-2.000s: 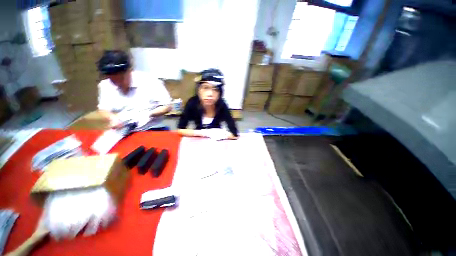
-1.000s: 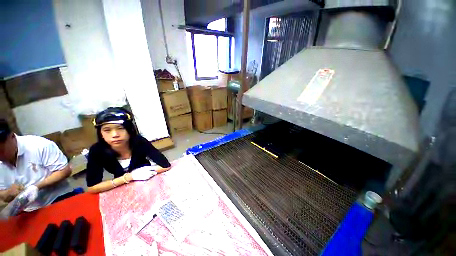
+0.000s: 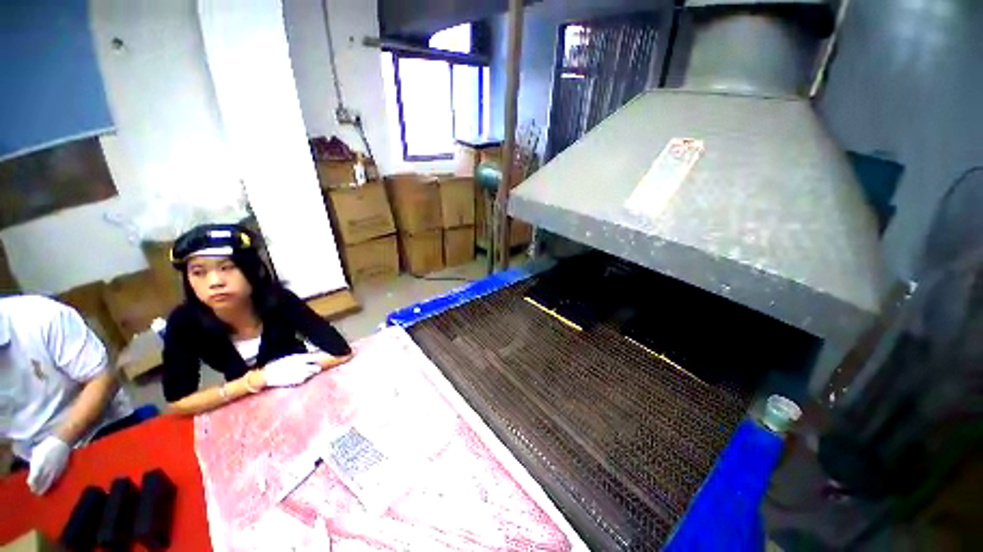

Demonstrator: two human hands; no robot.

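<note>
Neither of my hands is in view. Nearest in front of me is the pink-and-white table covering [image 3: 420, 474]. A small grid-patterned label sheet [image 3: 357, 453] lies on it, with a thin dark pen [image 3: 301, 480] just left of the sheet. The mesh conveyor belt [image 3: 582, 399] runs beside the table on the right, and no case shows on its visible mesh. Three black cases [image 3: 119, 511] lie side by side on the red tablecloth [image 3: 178, 442] at the lower left.
Two people sit across the table, one with gloved hands resting on its edge [image 3: 289, 371], the other cut off at left. Blue wrapping [image 3: 733, 485] covers the belt frame. A grey hood [image 3: 711, 205] overhangs the belt. A clear cup [image 3: 780, 413] stands on the frame. Cartons [image 3: 361, 216] stand behind.
The view has swung right from the red cloth and open carton to the belt and hood. The person at left has lowered a gloved hand to the cloth; the other person has turned their head.
</note>
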